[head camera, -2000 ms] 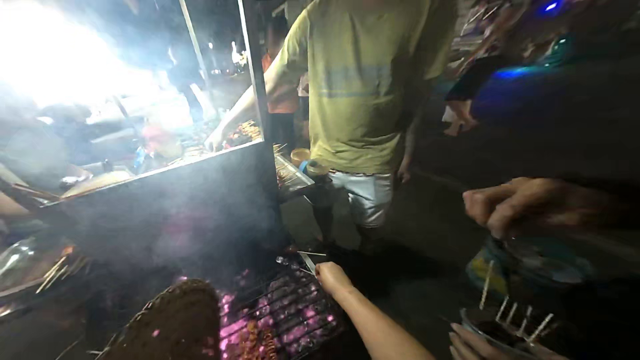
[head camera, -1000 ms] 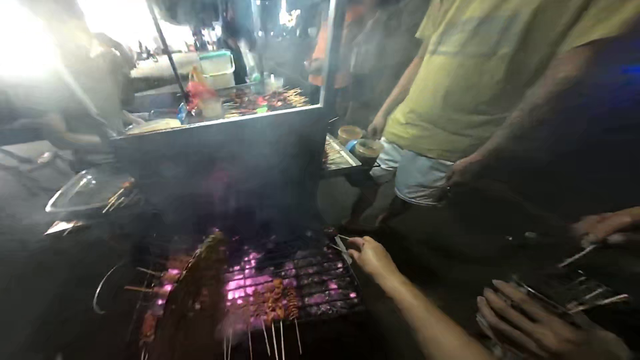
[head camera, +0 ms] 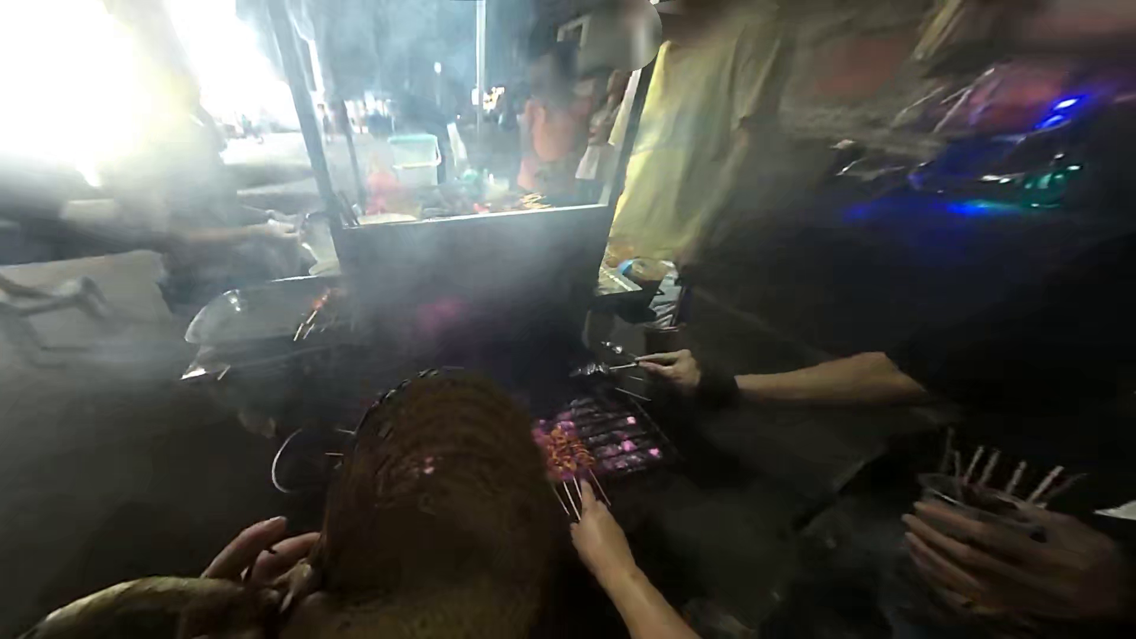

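At the lower left my left hand (head camera: 280, 572) grips a large brown woven fan (head camera: 444, 506), which hides the grill's left part. Several meat skewers (head camera: 568, 453) lie over pinkish glowing coals on the charcoal grill (head camera: 626, 435), just right of the fan. My right hand (head camera: 603, 537) pinches the bare end of a skewer stick at the front of the grill. Near the grill's back right corner, another person's hand (head camera: 676, 368) holds a thin implement, perhaps tongs. That person's other hand (head camera: 1003, 559) holds a bowl (head camera: 941, 488) with several sticks standing in it.
Smoke drifts before a dark metal panel (head camera: 470, 266) behind the grill. A clear plastic tray (head camera: 257, 311) stands left of it, with skewers (head camera: 315, 315) at its right side. A person in a yellow shirt (head camera: 674, 142) stands behind, near tubs (head camera: 643, 271).
My right hand has moved from the grill's back right area to the skewer sticks in front. The other person's hand has reached in from the right. The fan now covers more of the view.
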